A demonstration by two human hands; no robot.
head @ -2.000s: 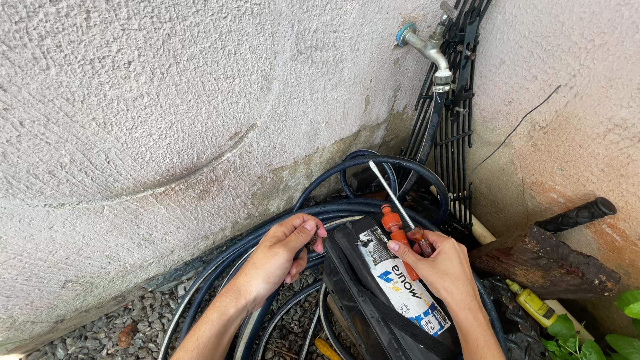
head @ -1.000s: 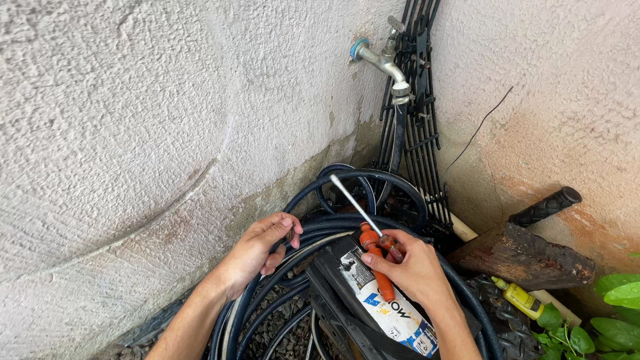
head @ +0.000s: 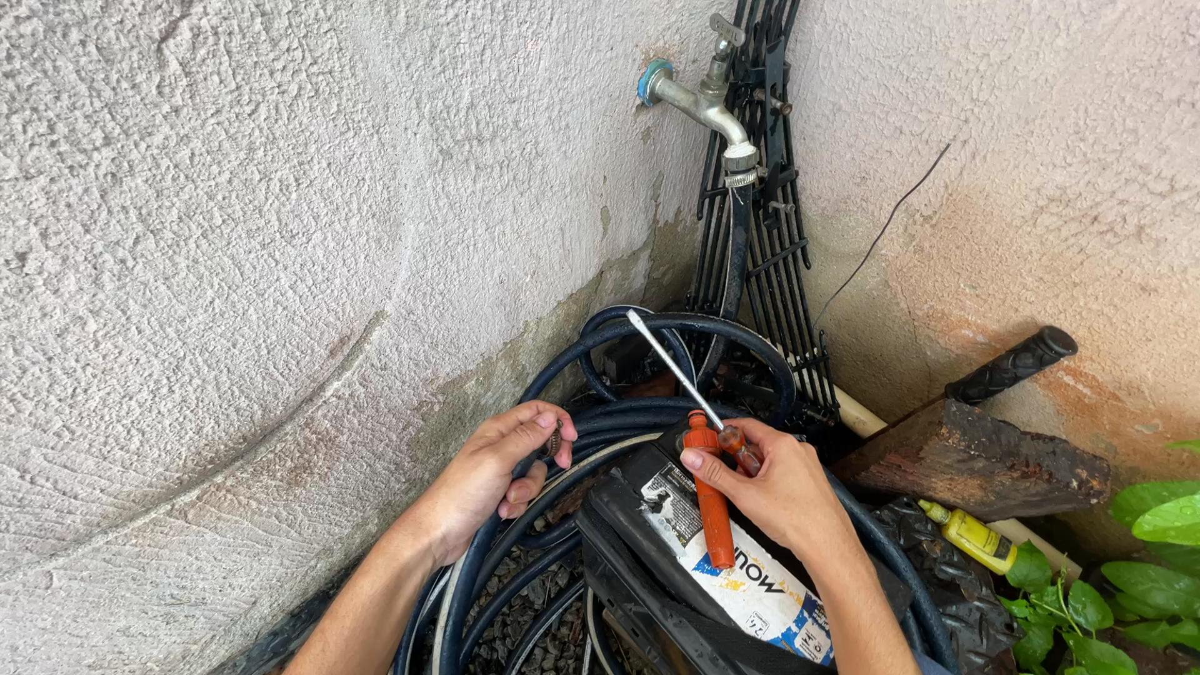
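Observation:
My right hand (head: 773, 478) grips a flat-blade screwdriver (head: 677, 367) with a translucent red-orange handle, its blade pointing up and left, together with an orange plastic hose nozzle (head: 714, 511). Between the thumb and fingers of my left hand (head: 502, 464) sits a small metal hose clamp (head: 554, 441), partly hidden. Coils of dark blue hose (head: 497, 600) lie beneath both hands. Under my right hand is a black battery with a worn white label (head: 750, 586). A metal tap (head: 703, 105) on the wall has a dark hose (head: 739, 234) clamped to its outlet.
Black metal grating (head: 778, 272) leans in the wall corner behind the hose. To the right are a dark wooden block (head: 975, 459), a black ribbed handle (head: 1012, 364), a yellow bottle (head: 975, 539) and green leaves (head: 1153, 586). Grey gravel (head: 539, 605) shows between the coils.
The view has shifted, bringing more of the right side into sight. Both hands keep their hold, and the screwdriver and orange nozzle stay together in my right hand.

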